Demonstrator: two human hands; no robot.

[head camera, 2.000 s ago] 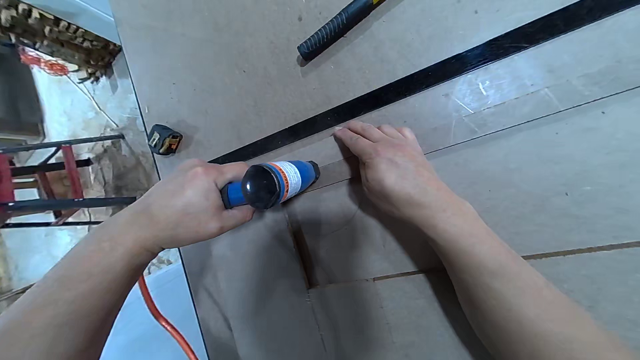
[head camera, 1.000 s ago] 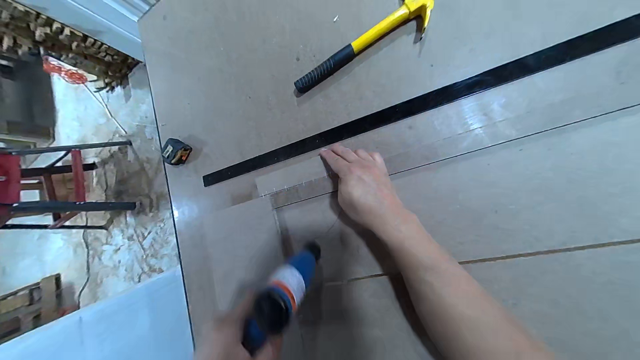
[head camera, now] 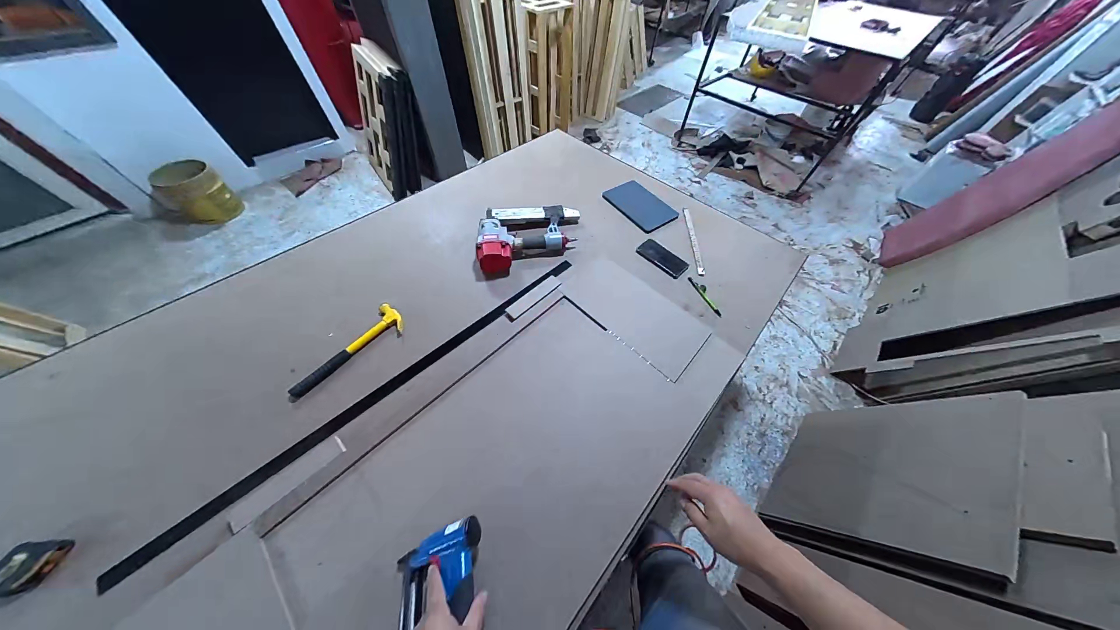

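My left hand (head camera: 451, 612), at the bottom of the view, holds a blue pneumatic nailer (head camera: 446, 560) above the brown panel (head camera: 525, 437). My right hand (head camera: 713, 516) is empty, fingers slightly curled, beside the panel's right edge. A long black strip (head camera: 350, 416) lies diagonally across the board; thin pieces (head camera: 297, 490) lie along its near side. Beyond the strip is a claw hammer (head camera: 350, 350) with a yellow head and black grip. A red and grey nail gun (head camera: 521, 241) lies past the strip's far end. A tape measure (head camera: 33, 564) sits at the left edge.
A dark flat tablet-like object (head camera: 640, 206), a phone (head camera: 662, 258), a folding rule (head camera: 693, 241) and a green pen (head camera: 704, 296) lie near the far corner. Stacked panels (head camera: 901, 472) stand at the right. An orange hose (head camera: 674, 549) hangs by my leg. Beyond are a bucket (head camera: 197, 191) and wooden frames (head camera: 551, 70).
My right hand has left the thin strip and is now by the panel's right edge. The nailer in my left hand has moved away from the strip. The view has swung wide.
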